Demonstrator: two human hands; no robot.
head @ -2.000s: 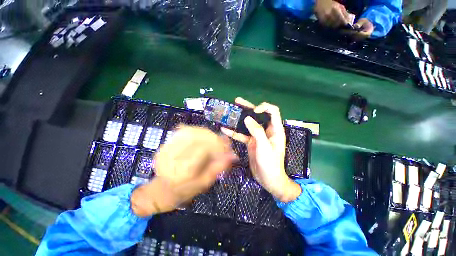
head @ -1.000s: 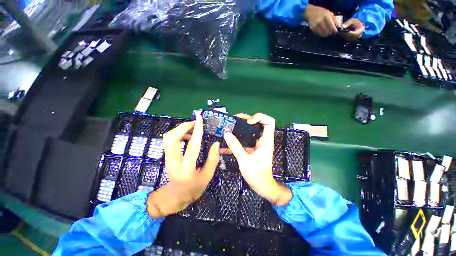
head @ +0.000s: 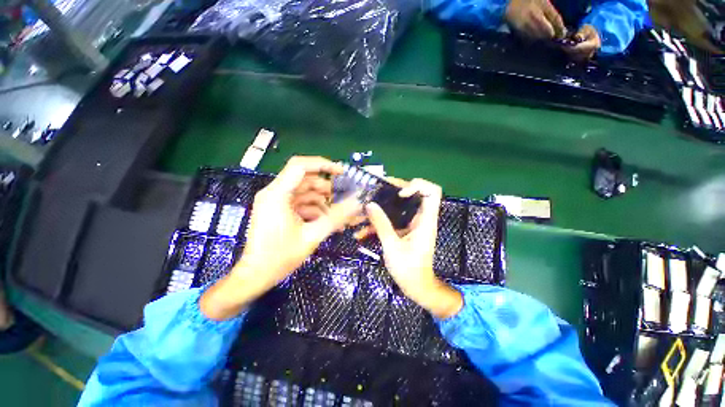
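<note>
My right hand (head: 409, 246) holds the black phone housing (head: 395, 203) above the component tray, thumb on its near edge. My left hand (head: 290, 230) is at the left end of the housing, its thumb and fingers around a pale, blurred part (head: 354, 184) there. That part looks like a keypad, but blur makes it unsure. The glossy black component tray (head: 326, 298) lies below both hands. Keypads (head: 230, 219) sit in its left pockets.
Display modules lie behind the tray at left (head: 258, 149) and right (head: 522, 208). A partly assembled phone (head: 607, 173) lies on the green bench. Empty black trays (head: 123, 262) are at left, a parts tray (head: 626, 318) at right, a plastic bag (head: 350, 56) and another person's hands (head: 556, 28) at the far side.
The blue-green board seen earlier in the housing is now covered by the pale blurred part. My left hand has closed in around the housing's left end. The view has shifted slightly.
</note>
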